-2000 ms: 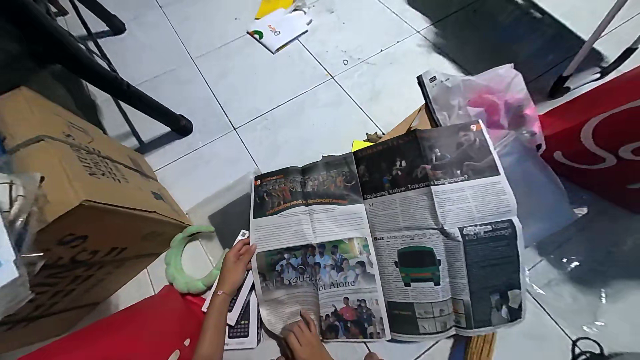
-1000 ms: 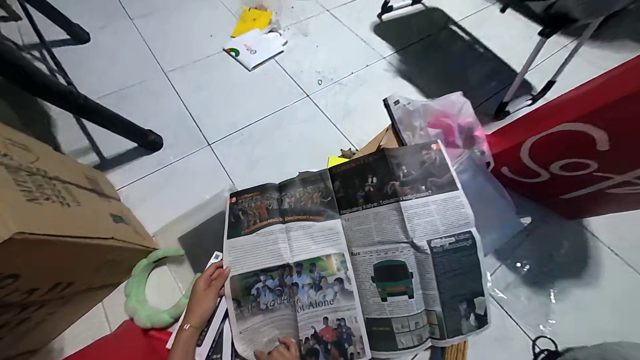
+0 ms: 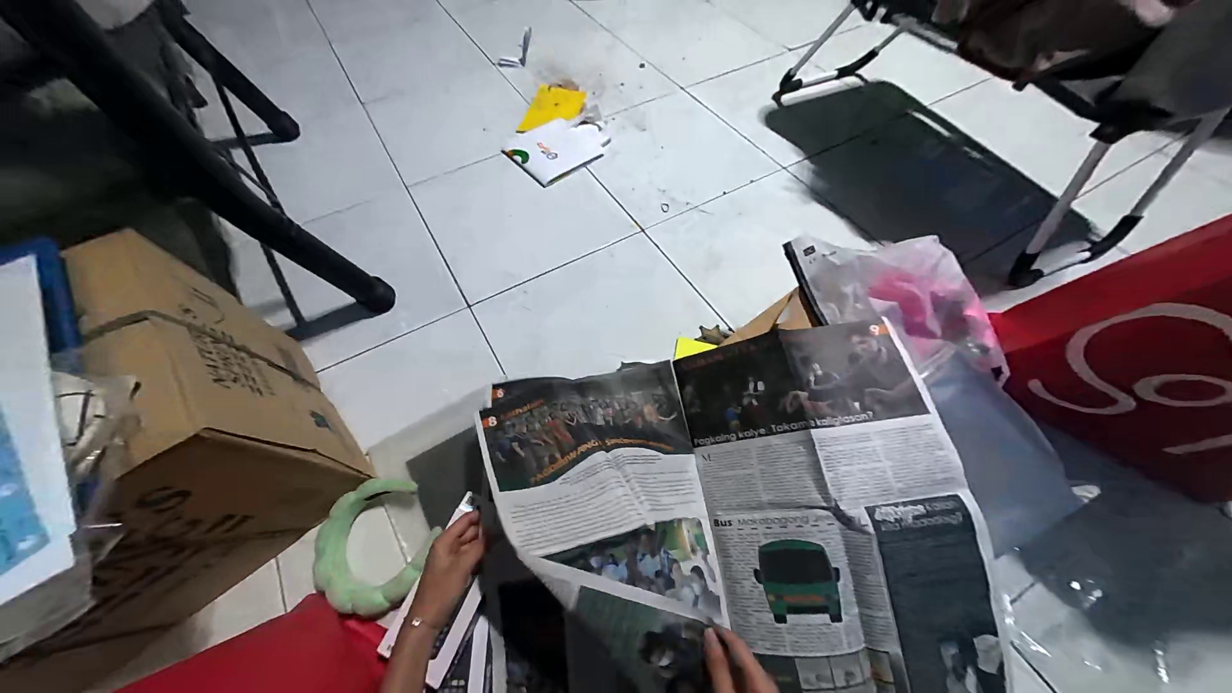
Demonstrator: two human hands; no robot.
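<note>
An unfolded newspaper (image 3: 770, 481) lies spread low in the view, with photos, columns of print and a picture of a green bus. My right hand (image 3: 736, 664) pinches the lower edge of its left page, which is lifted and curled so that its dark underside shows. Beside the left page is my left hand (image 3: 457, 549), a thin bracelet on its wrist. Its fingers are bent at the corner of some printed papers (image 3: 452, 640); whether they grip them I cannot tell.
A cardboard box (image 3: 212, 385) and a green curved band (image 3: 351, 549) are at the left. Red fabric (image 3: 279, 654) lies lower left. Folding-chair legs (image 3: 1068, 192) stand upper right, above a red bag (image 3: 1136, 366). A plastic bag (image 3: 914, 289) touches the newspaper's far side. Papers (image 3: 553, 149) lie on the tiles.
The lower part of the newspaper's left page, flat before, is now lifted and curled in my right hand. My left hand no longer rests on that page's left edge. The view has shifted.
</note>
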